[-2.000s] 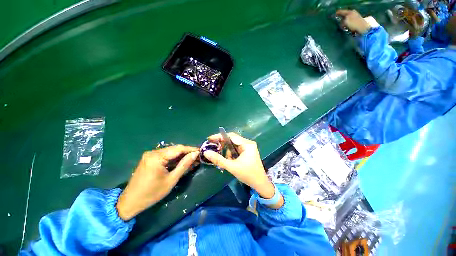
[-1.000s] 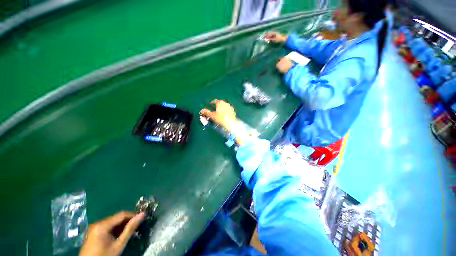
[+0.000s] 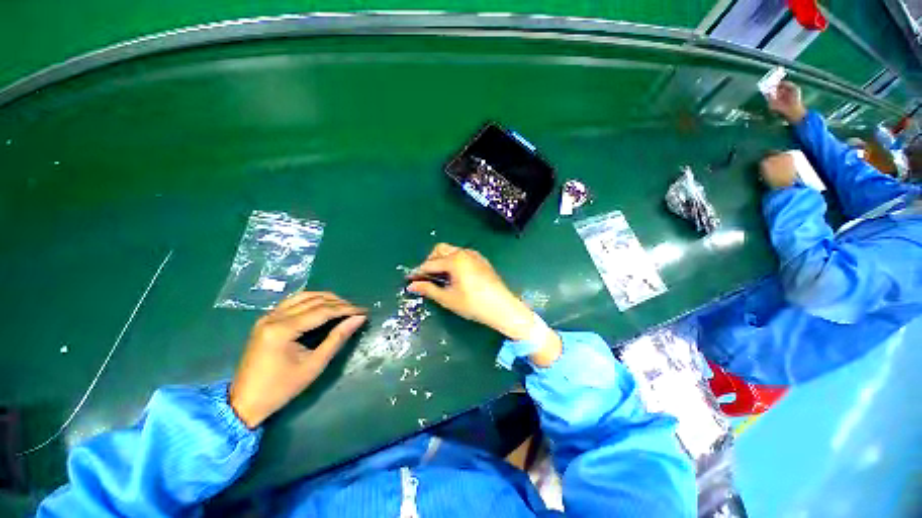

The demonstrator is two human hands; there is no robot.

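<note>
A loose pile of small dark and silver components [image 3: 406, 322] lies in front of me, with pale specks scattered below it. My right hand [image 3: 470, 291] is over the top of the pile, its fingertips closed on a thin dark tweezers-like tool [image 3: 429, 278]. My left hand [image 3: 291, 354] is low at the left of the pile, thumb and fingers slightly apart, with nothing visible between them. A round part with a pale rim and dark centre [image 3: 575, 194] lies just right of the black parts bin [image 3: 531, 169], which holds small shiny pieces.
A clear zip-lock bag [image 3: 271, 261] lies left; another [image 3: 621, 259] lies right of the bin. Beyond it is a crumpled clear bag [image 3: 692, 202]. A thin white wire [image 3: 116, 342] curves at far left. A person in blue [image 3: 839, 218] works at right. Bags of parts [image 3: 675, 384] are at the bench edge.
The view has swung back down. My right hand has returned from beside the bin to the pile. The round part, in my hands two seconds ago, now lies beside the bin.
</note>
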